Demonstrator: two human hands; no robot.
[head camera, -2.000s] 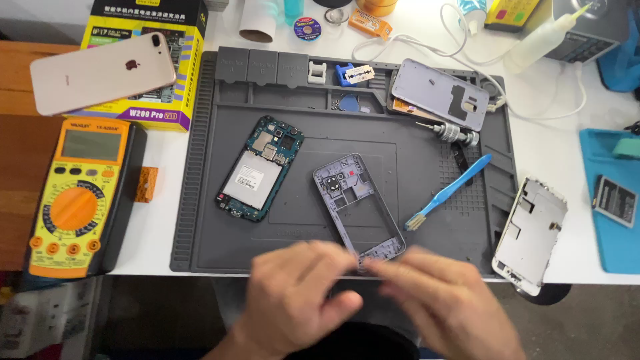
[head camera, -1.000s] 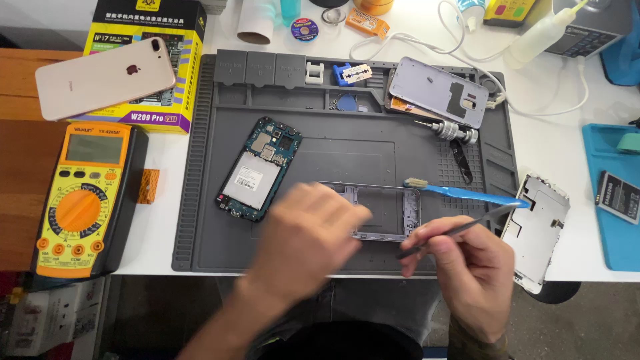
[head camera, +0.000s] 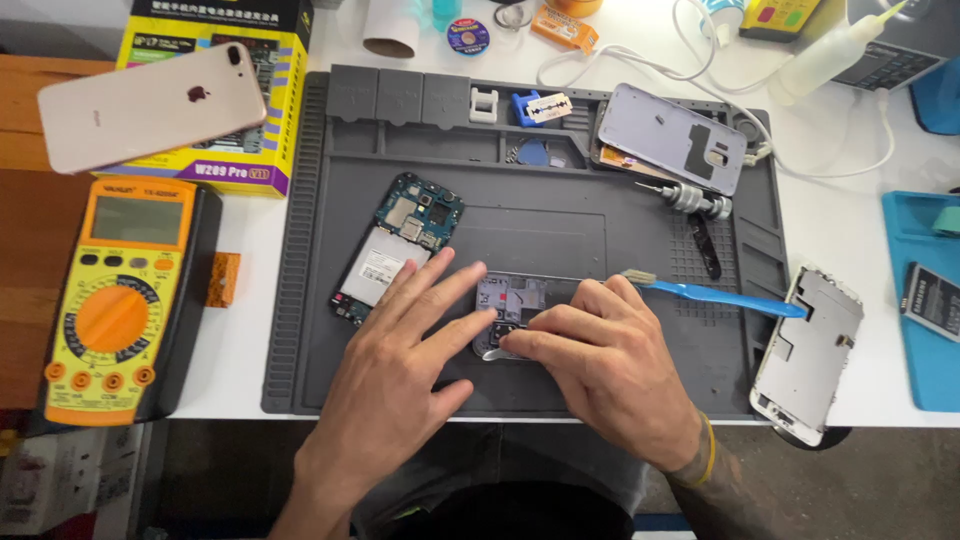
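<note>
A phone mid-frame (head camera: 491, 291) lies sideways on the grey silicone repair mat (head camera: 525, 217), partly hidden by my right hand (head camera: 607, 352). The right fingers are bent over its camera end, where a slim metal piece (head camera: 501, 355) shows at the edge; whether they hold it as a tool is hard to see. My left hand (head camera: 405, 352) is spread, with fingertips over the lower part of a phone with a bare circuit board (head camera: 420, 210) and one finger at the frame's left end. A blue-handled brush (head camera: 720, 295) lies with its bristles just right of the right hand.
A multimeter (head camera: 120, 300) and a boxed product (head camera: 217, 161) with a rose-gold phone (head camera: 154, 105) are at left. A phone back cover (head camera: 671, 135), a screwdriver (head camera: 690, 199) and a razor blade (head camera: 549, 109) lie at the mat's top. A phone screen assembly (head camera: 810, 360) overhangs the right table edge.
The dark thin tool seen in my right hand one second ago is no longer visible there. My left hand has moved left and spread; my right hand has moved onto the mid-frame.
</note>
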